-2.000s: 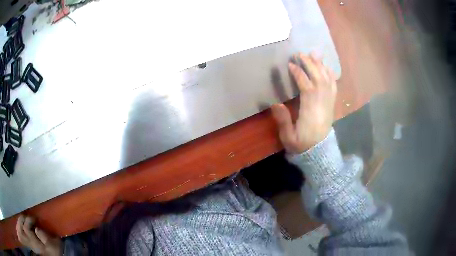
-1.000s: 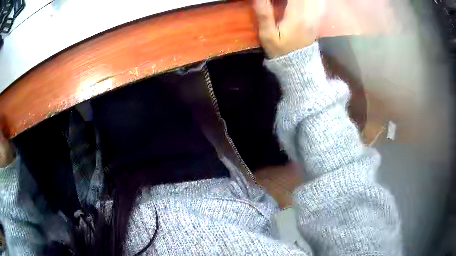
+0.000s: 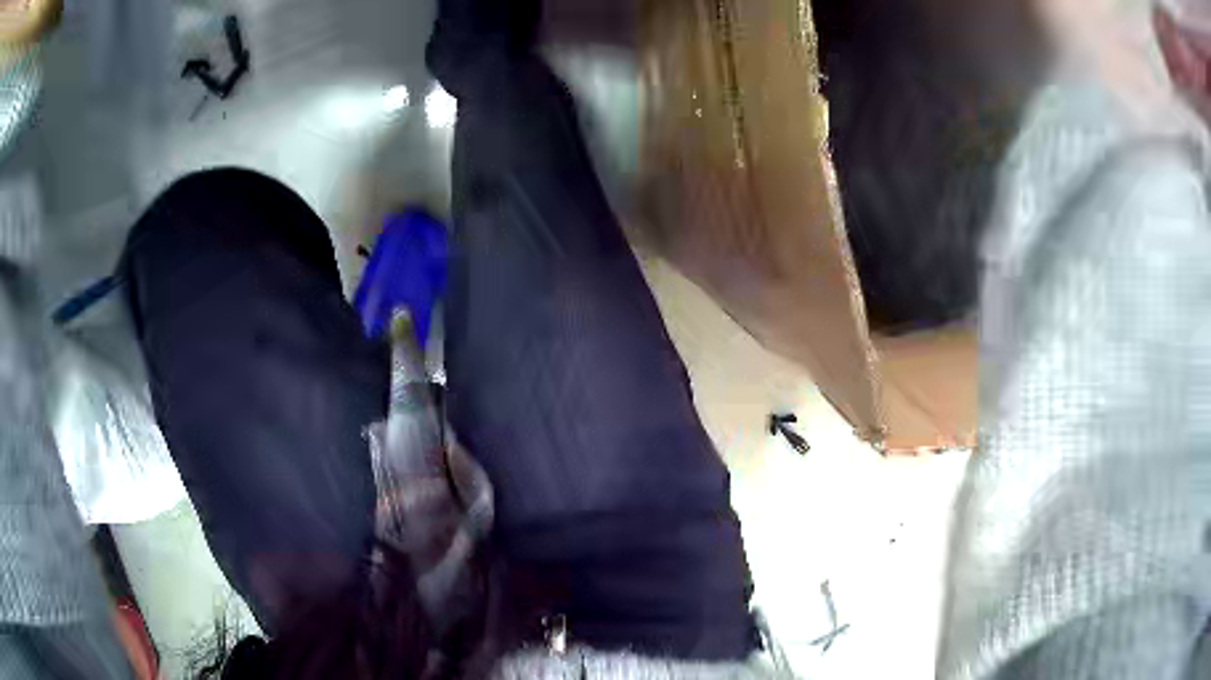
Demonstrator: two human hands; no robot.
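My left hand [image 3: 27, 24] is cut off by the top left corner, above its grey sleeve. My right hand [image 3: 1186, 60] is a blurred sliver at the top right edge, above the other grey sleeve. Neither hand's fingers can be made out. Black strap pieces lie on the floor, a small cluster [image 3: 223, 69] at the upper left and a forked-looking one [image 3: 789, 432] right of my legs. Their exact shape is hard to tell.
My dark-trousered legs [image 3: 558, 345] fill the middle. A bright blue object [image 3: 405, 272] shows between them. An open brown cardboard box [image 3: 757, 226] stands at the right. A whitish, bag-like thing [image 3: 113, 445] lies at the left. A red object [image 3: 136, 640] shows at the lower left.
The view has tipped down from the table edge to my legs and the floor. The tabletop and buckles are out of view. Both hands now show only at the upper corners.
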